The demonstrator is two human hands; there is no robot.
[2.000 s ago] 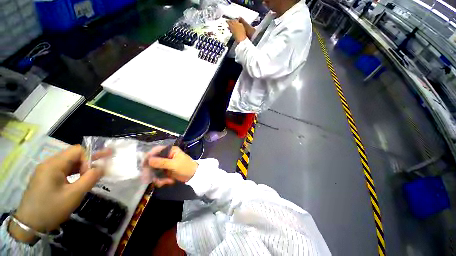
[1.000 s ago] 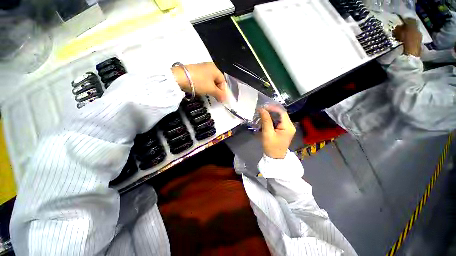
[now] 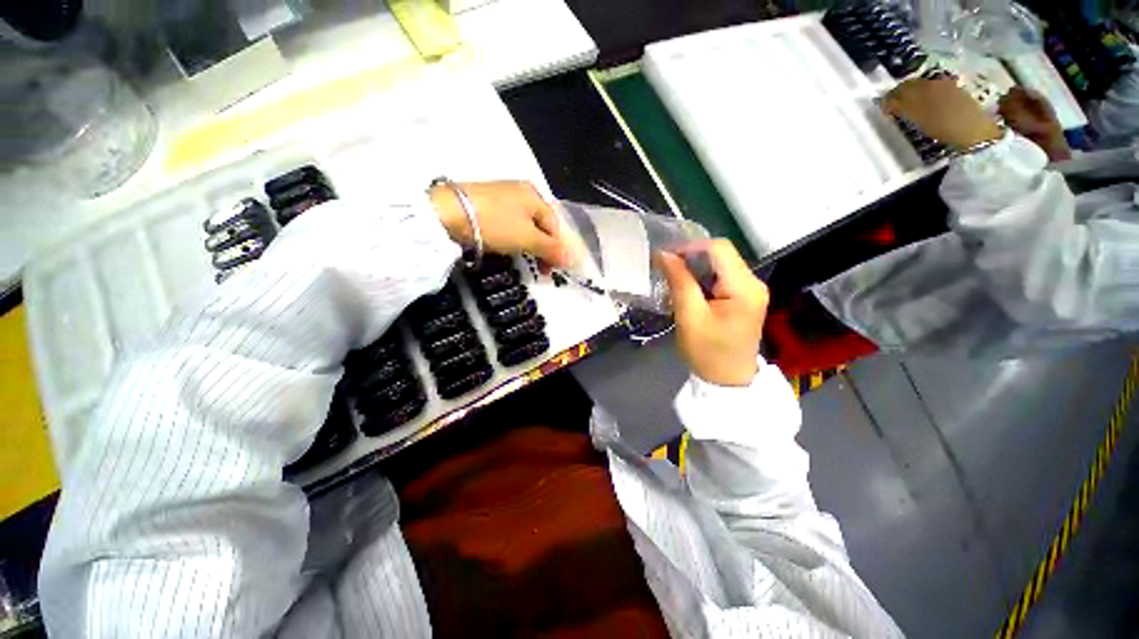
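A small clear plastic bag (image 3: 621,250) is stretched between my hands over the right end of the white tray (image 3: 138,287). My left hand (image 3: 515,222), with a bracelet at the wrist, pinches its left side. My right hand (image 3: 721,306) grips its right side. Tiny black parts (image 3: 558,277) lie on the tray by my left fingers. Glossy black housings (image 3: 506,312) stand in columns along the tray's near side, partly hidden by my left sleeve. A short column of silver-marked housings (image 3: 237,235) lies farther back, beside more black ones (image 3: 297,190).
Thin metallic slivers (image 3: 618,197) lie on the dark surface right of the tray. A neighbouring white tray (image 3: 781,137) sits on green matting, with a co-worker's hand (image 3: 946,112) over its far end. A clear round container (image 3: 94,131) stands behind my tray. A yellow sheet (image 3: 25,424) is at left.
The view has swung down onto the tray since the earliest frame. Both hands still hold the bag, now spread flatter between them than a second ago. The co-worker's hand has moved over their tray's housings.
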